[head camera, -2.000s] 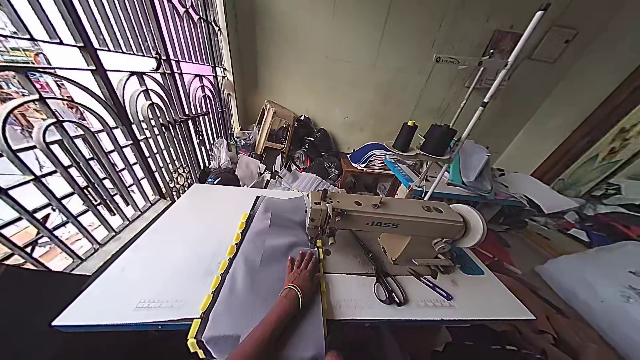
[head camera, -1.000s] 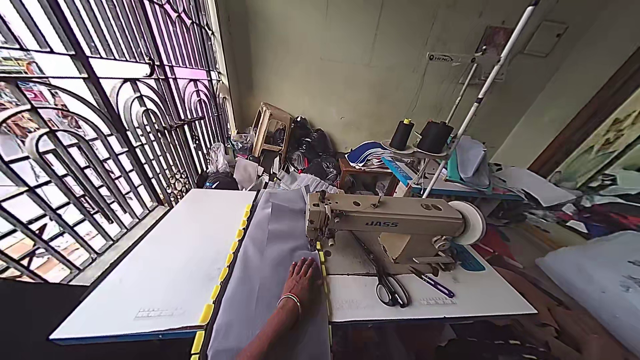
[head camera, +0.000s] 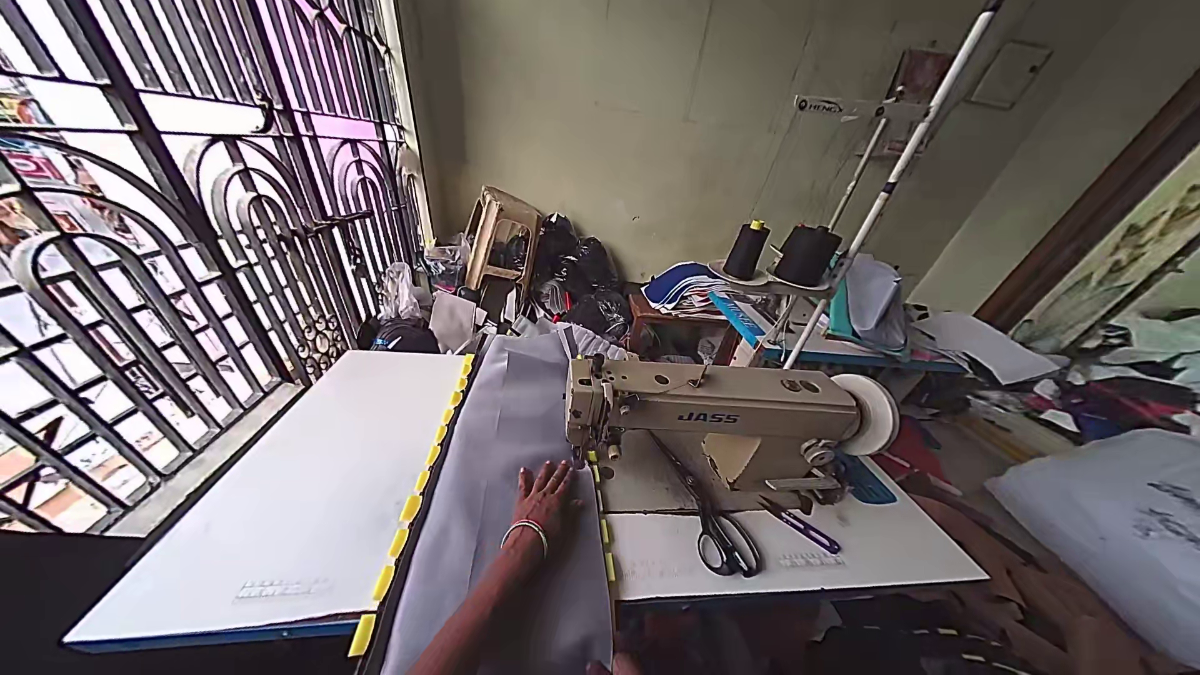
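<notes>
My left hand (head camera: 544, 506), with bangles at the wrist, lies flat on a grey fabric panel (head camera: 459, 544), fingers spread, just in front of the needle area of the beige sewing machine (head camera: 722, 412). Black edging with yellow pieces (head camera: 410, 509) runs down the panel's left side. More yellow pieces line its right edge, which passes under the presser foot. Only a bit of my right hand (head camera: 614, 666) shows at the bottom frame edge, by the panel's near right part; its hold is hidden. Black-handled scissors (head camera: 727, 544) and a purple thread snipper (head camera: 802, 525) lie right of the panel.
The white table (head camera: 281, 469) extends on both sides of the panel. Black thread cones (head camera: 808, 255) stand on a rack behind the machine. A metal grille (head camera: 216, 206) is at the left. Beyond the table are a plastic stool (head camera: 503, 239), black bags (head camera: 591, 281) and a white sack (head camera: 1097, 525).
The panel has moved away from me, its far end now farther back on the table. Its left edging, curved two seconds ago, is straighter. My left hand has shifted slightly forward and left.
</notes>
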